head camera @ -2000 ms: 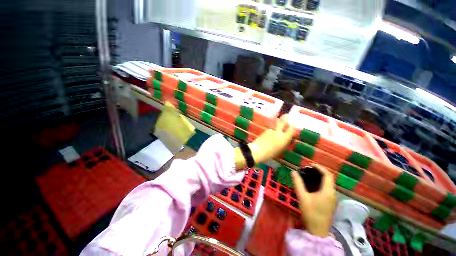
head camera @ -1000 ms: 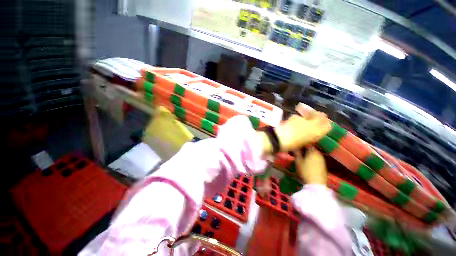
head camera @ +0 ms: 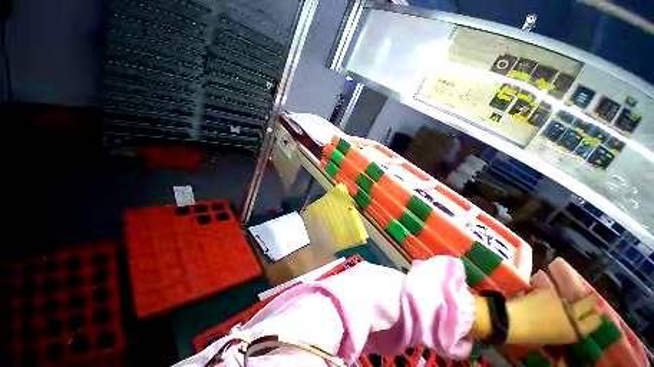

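My left hand (head camera: 563,315), in a pink sleeve with a black wristband, reaches to the lower right. Its blurred fingers are closed over the near end of the right-hand orange trays (head camera: 608,335), which have green tape on their edges. The exact finger contact is unclear. Beside them on the shelf, a second stack of orange trays (head camera: 423,228) with green tape holds pale sheets and small dark items in its top compartments. My right hand is out of view.
A red tray (head camera: 190,258) with a few dark pockets lies left, beside a lower red tray (head camera: 61,308). A clipboard (head camera: 280,236) and yellow paper (head camera: 335,221) are by the shelf. A metal post (head camera: 276,115) stands behind. Red trays below are partly hidden by my sleeve.
The view has swung left, so the shelf and trays sit further right. My right hand has left the picture. My left hand now appears lower, still at the right-hand trays.
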